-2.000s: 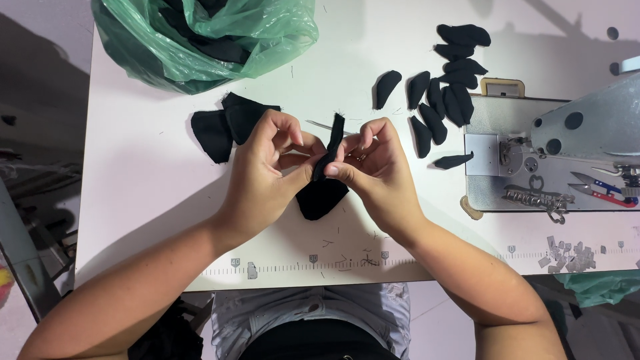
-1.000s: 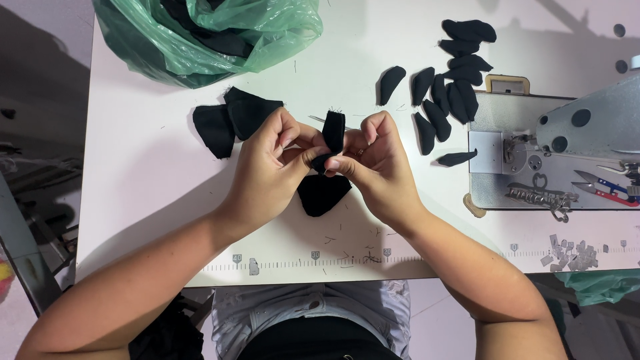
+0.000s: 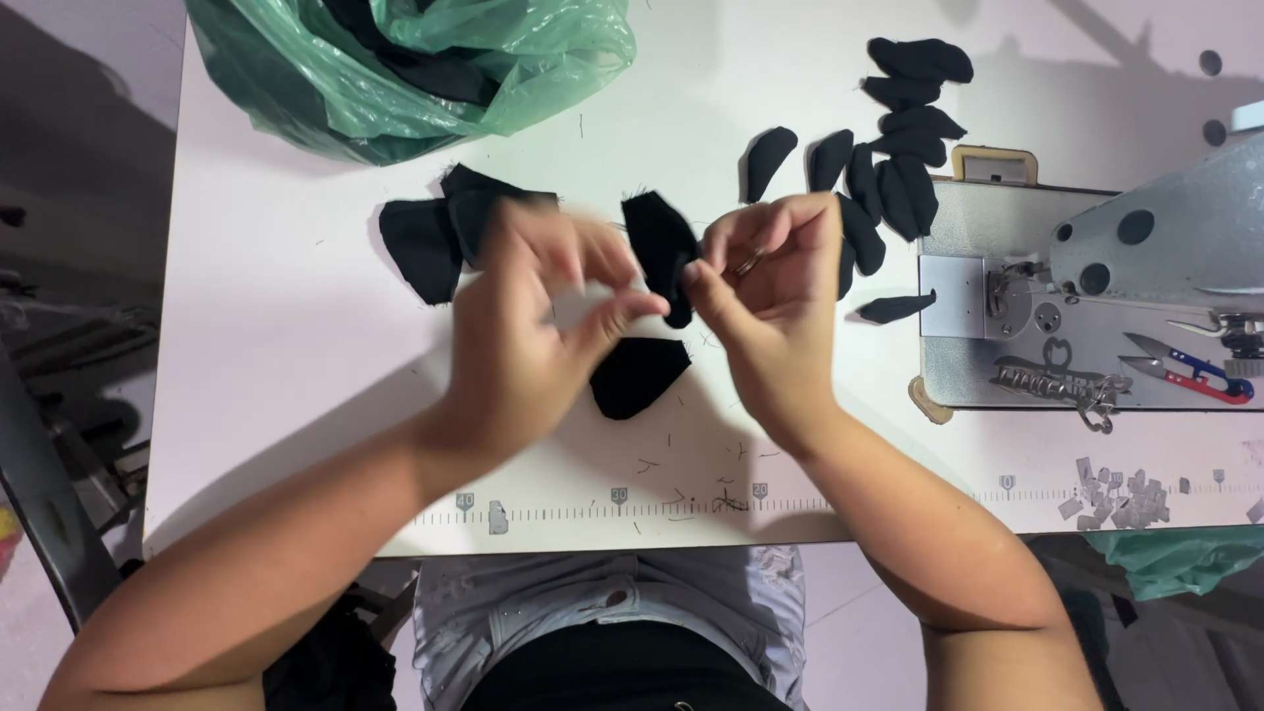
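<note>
My right hand [image 3: 775,306] pinches a small black fabric piece [image 3: 660,247] between thumb and fingers, the piece's frayed end pointing away from me. Just left of it is my left hand [image 3: 543,316], blurred, its fingers apart and nothing seen in them. Below the held piece, another black fabric piece [image 3: 640,377] lies flat on the white table. Two or more black cut pieces [image 3: 423,249] overlap behind and left of my left hand, partly hidden by it. Several narrow, curved black pieces [image 3: 904,193] lie grouped beyond my right hand, and one [image 3: 894,308] reaches the sewing machine's plate.
A green plastic bag [image 3: 553,74] with black fabric stands at the back left. On the right are a sewing machine [image 3: 1165,227], thread snips [image 3: 1190,370] and a metal hair clip [image 3: 1057,380]. Small grey scraps [image 3: 1121,497] lie by the ruler marks [image 3: 681,509] along the front edge.
Both hands were together on the black piece; my left hand has now let go and moved off to the left. The piece stays in my right hand.
</note>
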